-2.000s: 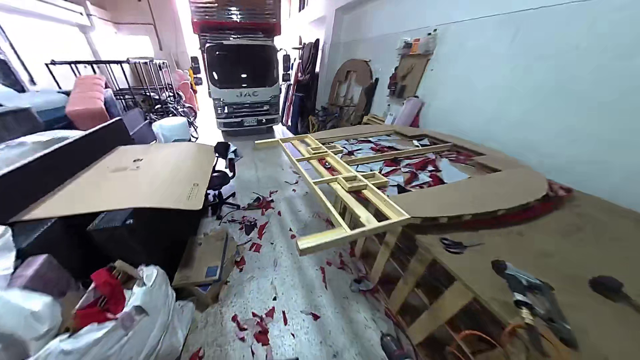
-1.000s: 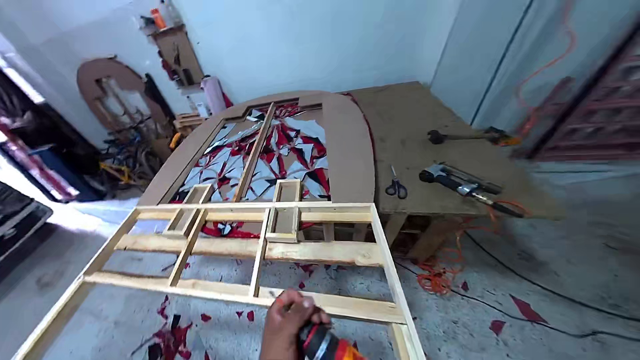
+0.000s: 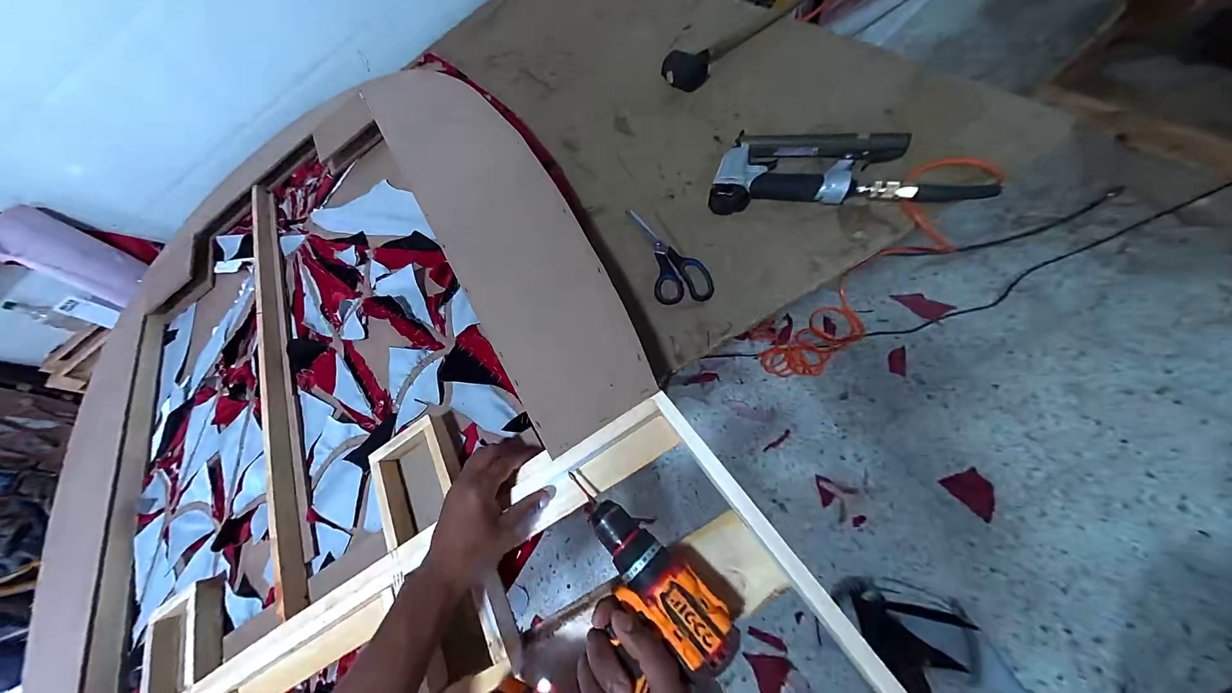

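My left hand (image 3: 481,525) grips the rail of a pale wooden frame (image 3: 717,472), thumb on one side and fingers over the other. In my right hand (image 3: 626,647) is an orange and black cordless drill (image 3: 674,602). Its long thin bit points up and left, its tip at the rail just right of my left hand. The frame's rail lies against the edge of a rounded brown board panel (image 3: 520,260). Within that panel's openings, red, black and white fabric pieces (image 3: 395,308) show around a wooden slat (image 3: 279,404).
On the brown-covered table (image 3: 597,125) lie scissors (image 3: 679,269), an air stapler (image 3: 808,173) and a black-headed mallet (image 3: 685,70). An orange coiled air hose (image 3: 818,342) and a black cable (image 3: 1020,279) run over the floor. Red scraps (image 3: 967,493) are scattered there. A pale wall stands at upper left.
The view has turned and come much closer to the frame. My left hand, not seen a second ago, is now on the rail. The drill, partly visible then, now has its bit at the rail.
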